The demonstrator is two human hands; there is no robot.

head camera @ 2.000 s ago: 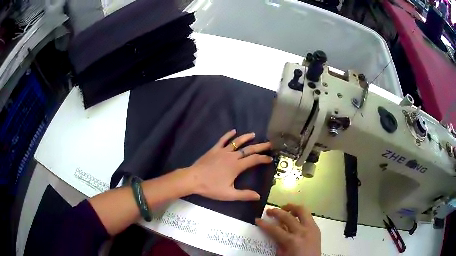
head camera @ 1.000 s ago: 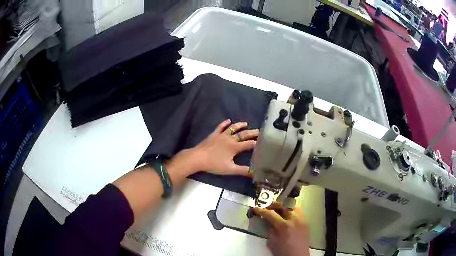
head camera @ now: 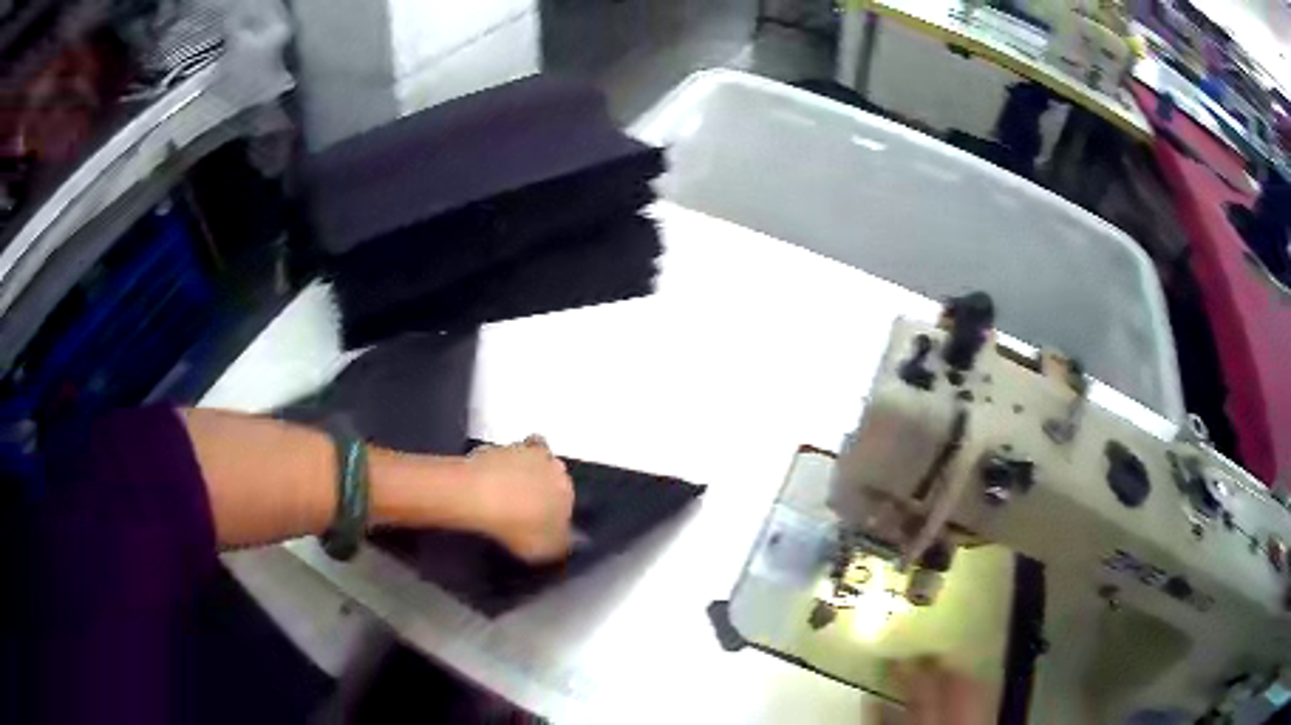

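Note:
My left hand [head camera: 531, 499] is closed on the dark fabric panel [head camera: 623, 510] at the left of the white table, well away from the machine. The panel is bunched and partly blurred, with one corner pointing right. My right hand [head camera: 934, 694] is blurred and cut off by the bottom edge, below the lit needle area; its fingers cannot be made out clearly. The presser foot [head camera: 858, 574] of the cream sewing machine [head camera: 1034, 482] stands over the bed with no panel under it. A narrow black strip [head camera: 1022, 637] lies on the bed right of the needle.
A thick stack of dark panels [head camera: 482, 213] with uneven edges stands at the table's back left. A large translucent bin [head camera: 906, 198] is behind the table [head camera: 765, 312]. Blue crates [head camera: 121, 319] are at far left, and a red surface [head camera: 1232, 269] is at right.
My left hand has moved left, pulling the panel away from the machine and folding it. My right hand has dropped lower, away from the needle. The view has shifted.

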